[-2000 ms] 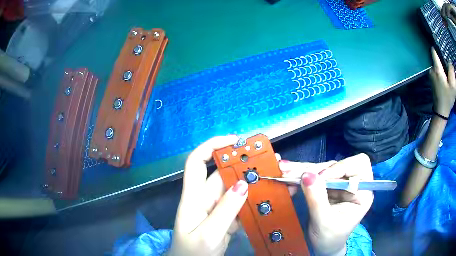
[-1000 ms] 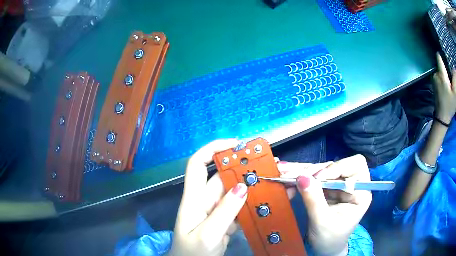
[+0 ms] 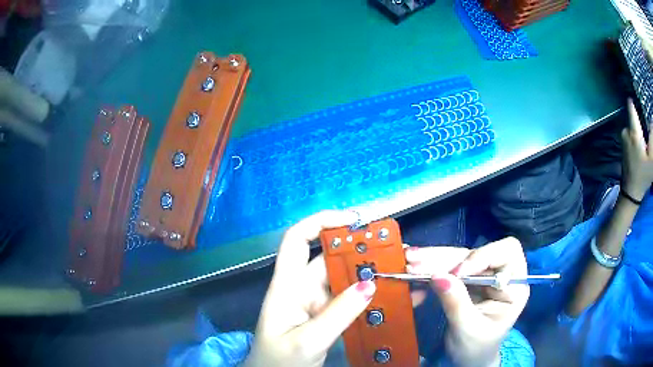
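Note:
My left hand (image 3: 304, 308) holds an orange-brown fixture (image 3: 390, 304) upright at the table's front edge, thumb beside its top seat. Three round components with silver-grey centres and dark rims show in it; its lower end is cut off by the frame. My right hand (image 3: 480, 294) holds slim silver tweezers (image 3: 530, 278) like a pen. Their tip touches or nearly touches the top round component (image 3: 366, 273); whether it carries a small piece cannot be told. A blue carrier sheet (image 3: 322, 150) lies behind, with rows of pale arcs at its right end and one arc at its left.
Two fixture stacks (image 3: 197, 143) (image 3: 107, 201) lie at left on the green table (image 3: 308, 43). A second blue sheet (image 3: 494, 32), more fixtures (image 3: 533, 11) and a black object (image 3: 401, 6) lie at the back. A clear bag (image 3: 107, 18) is back left. Another person's arm (image 3: 616, 222) is at right.
The fixture in my left hand has turned slightly more upright and sits lower in view. The tweezers have tilted a little. The whole table scene has shifted down, showing more of the back.

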